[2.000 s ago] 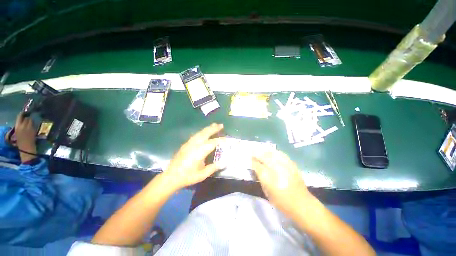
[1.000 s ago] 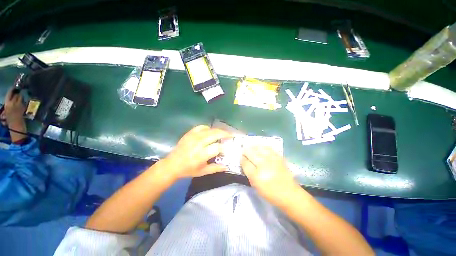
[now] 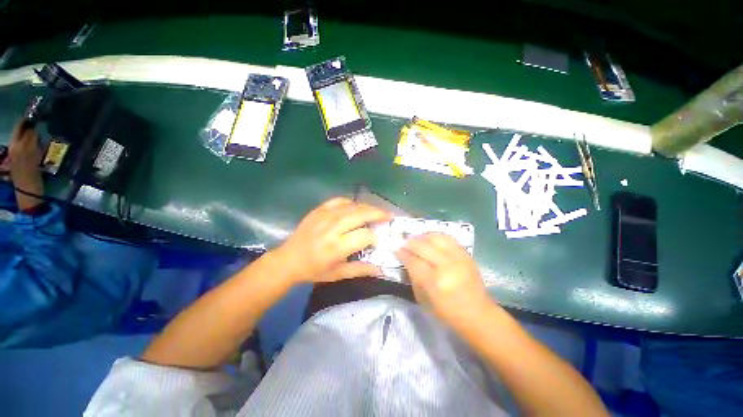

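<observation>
A white, palm-sized phone housing or screen module [image 3: 460, 234] lies flat at the bench's front edge, partly hidden under both hands. My left hand [image 3: 336, 240] holds its left end, fingers bent over it. My right hand [image 3: 442, 269] rests on its middle with the fingertips together; whether they pinch a small piece cannot be seen. A thin dark flat piece [image 3: 376, 201] sticks out just beyond my left fingers.
Two part-assembled phones [image 3: 254, 122] [image 3: 338, 102] lie upper left. Amber strips [image 3: 433, 147], a white strip heap [image 3: 529, 186], tweezers [image 3: 586, 171] and a black phone [image 3: 635, 242] run rightward. A white rail [image 3: 489, 114] edges the conveyor. A person's hand [image 3: 26, 159] shows far left.
The view has shifted, so bench items sit higher and further right. My left fingers have moved over the module's left end, and my right fingers inward. The dark piece beyond my left hand now shows.
</observation>
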